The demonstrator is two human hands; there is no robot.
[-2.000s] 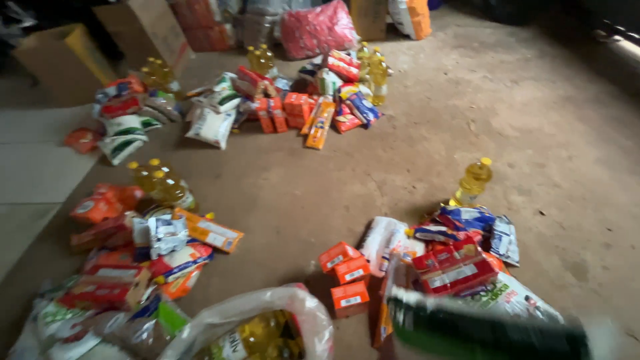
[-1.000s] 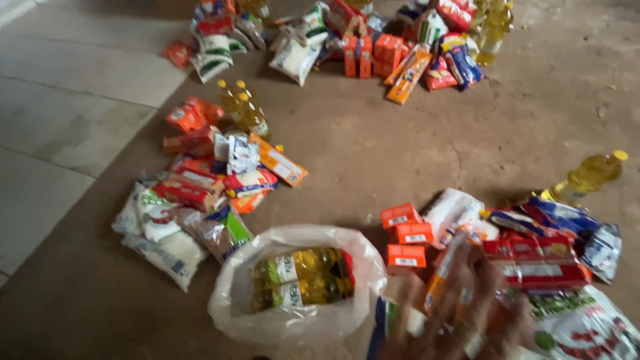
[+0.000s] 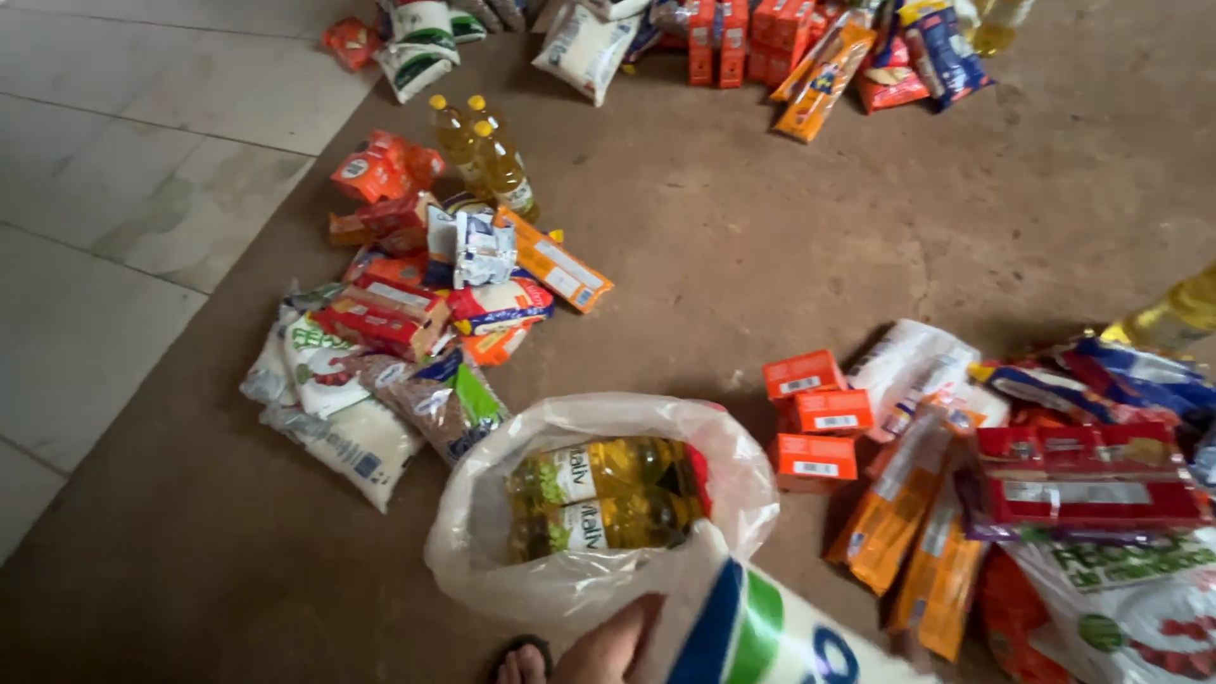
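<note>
At the bottom, my left hand (image 3: 613, 646) grips the near left end of a white plastic food package (image 3: 760, 627) with blue and green stripes. Its upper corner overlaps the rim of an open translucent plastic bag (image 3: 456, 560) on the floor. Inside the bag lie bottles of yellow cooking oil (image 3: 608, 499) on their sides, with something red beside them. A small blurred patch at the package's right edge could be part of my right hand, but this is unclear.
Groceries lie left of the bag, with bagged grains (image 3: 351, 446) and upright oil bottles (image 3: 484, 161). On the right are orange boxes (image 3: 817, 456), orange packets (image 3: 893, 503) and red packs (image 3: 1092, 475). Another row (image 3: 722, 43) spans the top. A sandalled foot (image 3: 522, 662) is below.
The striped package has come over the bag's near right rim, in my left hand. The blurred hand seen over the right-hand groceries one second ago has gone from there. The view has tilted down.
</note>
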